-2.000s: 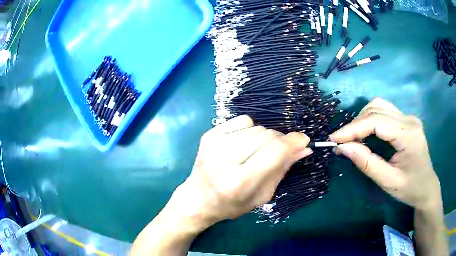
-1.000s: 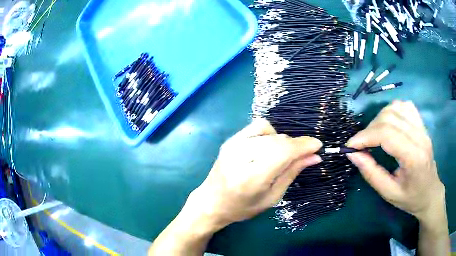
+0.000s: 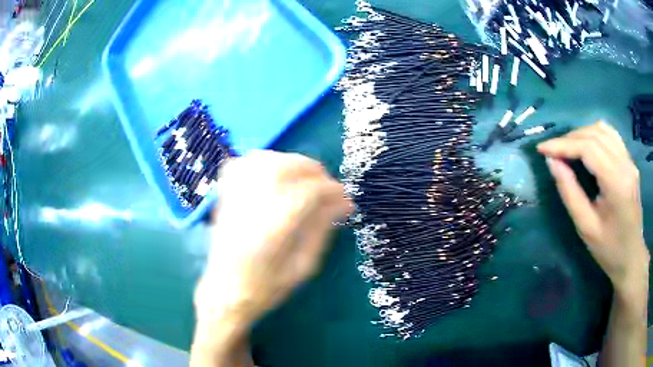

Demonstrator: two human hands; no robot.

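My left hand (image 3: 276, 222) is blurred, over the mat between the blue tray (image 3: 118, 79) and the wire pile; its fingers are bent together and I cannot tell whether it holds something. My right hand (image 3: 598, 193) is right of the pile, thumb and index finger apart, with nothing seen between them. The pile of thin black wire leads (image 3: 412, 150) lies on the green mat, silvery-white tips left, copper-coloured tips right. Several black-and-white tubes (image 3: 526, 115) lie near my right fingertips. A bundle of assembled leads (image 3: 190, 154) lies in the tray's lower corner, partly behind my left hand.
A heap of black-and-white tubes (image 3: 533, 36) lies by a clear plastic bag (image 3: 623, 39) at the top right. Small black pieces (image 3: 641, 118) lie at the right edge. A pale box (image 3: 566, 355) is cut off at the bottom right. Grey floor with a yellow line (image 3: 93, 340) shows lower left.
My hands have parted. My left hand has moved left toward the tray. My right hand has moved slightly right and up, and the banded tube is no longer between its fingers.
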